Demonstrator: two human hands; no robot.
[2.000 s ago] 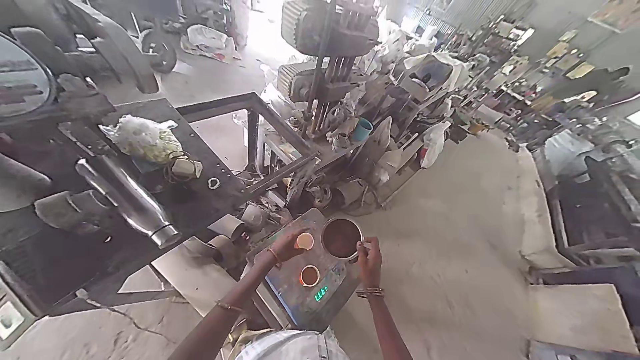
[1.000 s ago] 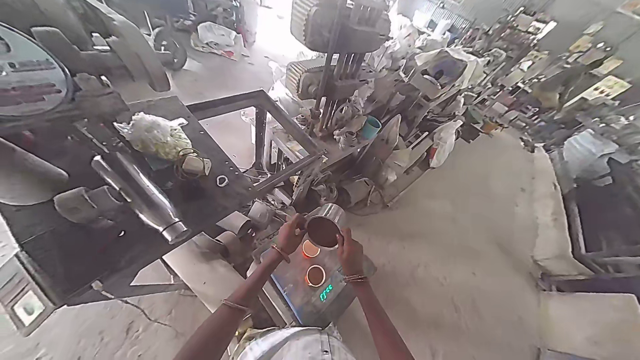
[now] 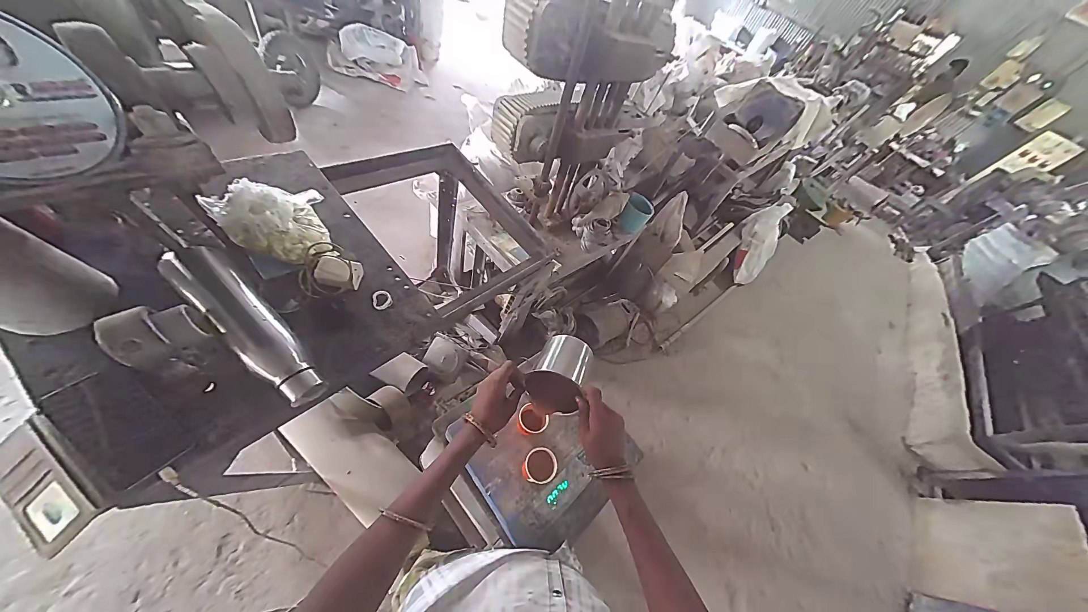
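Note:
Between my two hands a shiny metal cup (image 3: 568, 359) of dark powder is tilted with its mouth toward me. My left hand (image 3: 495, 399) grips its left side near the rim, and my right hand (image 3: 600, 425) grips the right side. Just below the metal cup's lip sits a small orange cup (image 3: 533, 418) holding brown material. A second orange cup (image 3: 540, 466), also with brown material in it, stands nearer to me. Both are on the flat top of a digital scale (image 3: 510, 497), whose green display (image 3: 557, 492) is lit.
At the left a dark metal table (image 3: 357, 340) carries a steel bottle (image 3: 246, 319), a plastic bag (image 3: 268, 223) and a coil of cord with a small block (image 3: 333, 270). A machine with ribbed motors (image 3: 586, 42) rises ahead, amid scrap and a teal cup (image 3: 635, 212). Concrete floor (image 3: 765, 408) lies at the right.
The small orange cup that my left hand held now stands on the scale. My left hand has moved to the metal cup, which is now tilted over that small cup.

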